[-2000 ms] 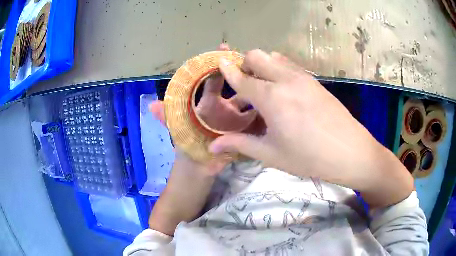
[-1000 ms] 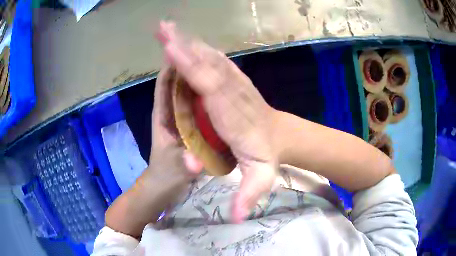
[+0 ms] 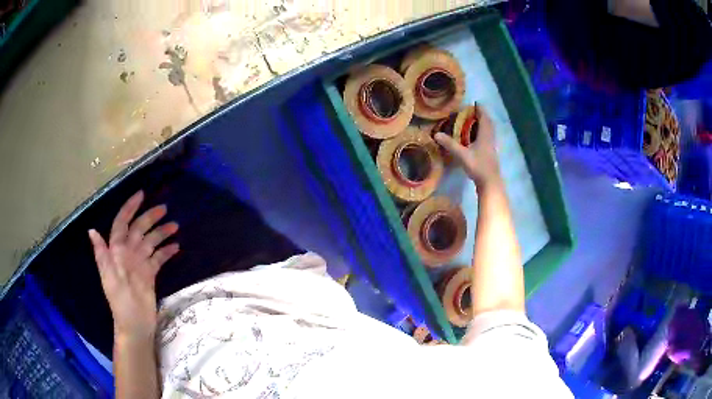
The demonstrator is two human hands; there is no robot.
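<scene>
My right hand (image 3: 478, 152) is over the green finished-parts tray (image 3: 539, 179) and grips a joined piece (image 3: 468, 127) by its edge. The piece is tilted, with its red collar band showing. Several other joined pieces (image 3: 410, 164) lie along the tray's left side, tan rings with reddish collars around their holes, on the pale liner. My left hand (image 3: 133, 257) is at the left below the bench edge, empty, with its fingers spread. My forearm partly covers the lowest piece.
The worn, stained bench top (image 3: 156, 86) curves across the upper left. Blue crates (image 3: 617, 144) stand at the right. Another person's dark sleeve (image 3: 636, 47) shows at the top right. A crate of rings (image 3: 662, 136) is at the far right.
The view has turned right. My hands have parted; my right hand has carried the joined piece from in front of my body to the green tray. My left hand has let go.
</scene>
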